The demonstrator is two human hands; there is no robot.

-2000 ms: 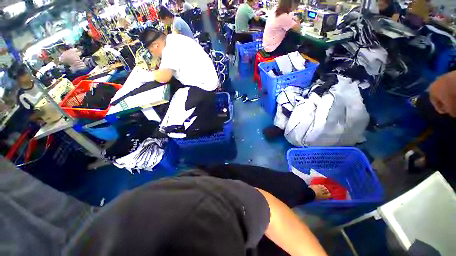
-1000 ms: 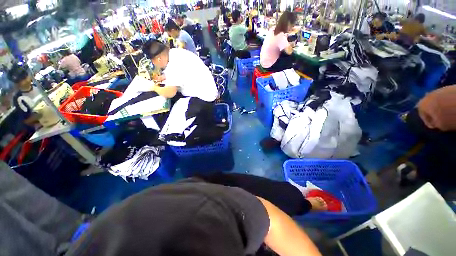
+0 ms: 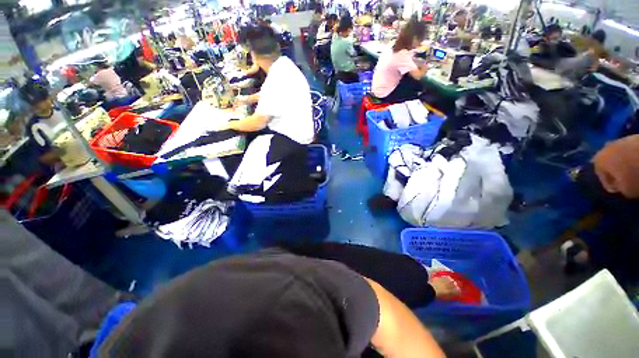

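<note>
Neither of my hands is in view. My grey short sleeve [image 3: 259, 308] fills the bottom middle, and a bare arm [image 3: 403, 325] runs from it off the bottom edge, hand cut off. A black-clad limb, seemingly a trouser leg [image 3: 364, 269], reaches right to a bare end, perhaps a foot [image 3: 441, 285], against a red piece [image 3: 468, 288]. Beside it is a small white patch [image 3: 440, 266]. Both show at the near blue basket [image 3: 455, 239]; whether inside it is unclear. Grey cloth [image 3: 42, 294] lies at lower left.
A pale table or stool top [image 3: 592, 318] stands at lower right. A white bundle [image 3: 455, 185] lies behind the basket. Another blue basket [image 3: 280, 208] holds black-and-white pieces beside a worker in white [image 3: 287, 91]. A red basket [image 3: 126, 157] sits on the left table. Another person is at right.
The view has shifted slightly. The worker in white has raised and turned the head. More of a blue item shows at lower left. The black-clad limb stays by the red piece.
</note>
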